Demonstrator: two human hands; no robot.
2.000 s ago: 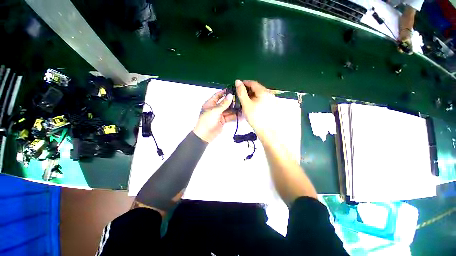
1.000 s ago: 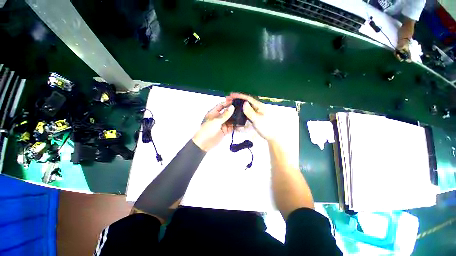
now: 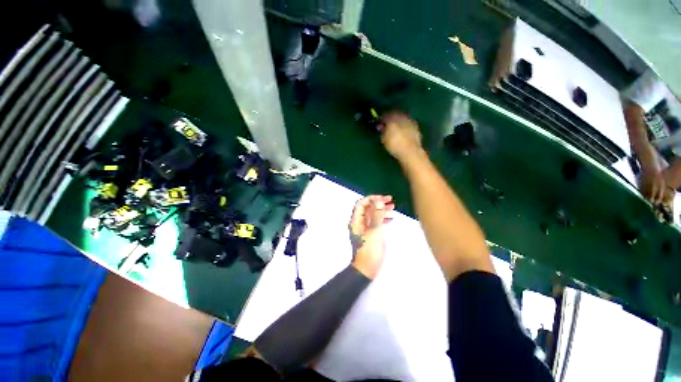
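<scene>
My left hand (image 3: 369, 226) is over the white sheet (image 3: 366, 313), palm up with fingers loosely curled, and nothing shows in it. My right hand (image 3: 401, 136) is stretched out over the dark green belt (image 3: 425, 89), slightly blurred. Its fingertips are at a small dark unit with a yellow spot (image 3: 371, 115); whether they grip it is not clear. A black item (image 3: 461, 138) lies on the belt to the right of my right hand. A black coiled cord (image 3: 295, 237) with a small plug lies on the sheet's left part.
A heap of black units with yellow blocks (image 3: 173, 195) is at left, beside ridged stacked trays (image 3: 56, 119). A grey post (image 3: 250, 82) stands at the belt's near edge. Blue bins (image 3: 45, 291) are lower left, sheet-topped trays (image 3: 616, 336) lower right. Another person's hands (image 3: 655, 185) are far right.
The view has turned left. My hands have parted; the black piece they held is no longer in my left hand. My right arm has reached forward over the belt.
</scene>
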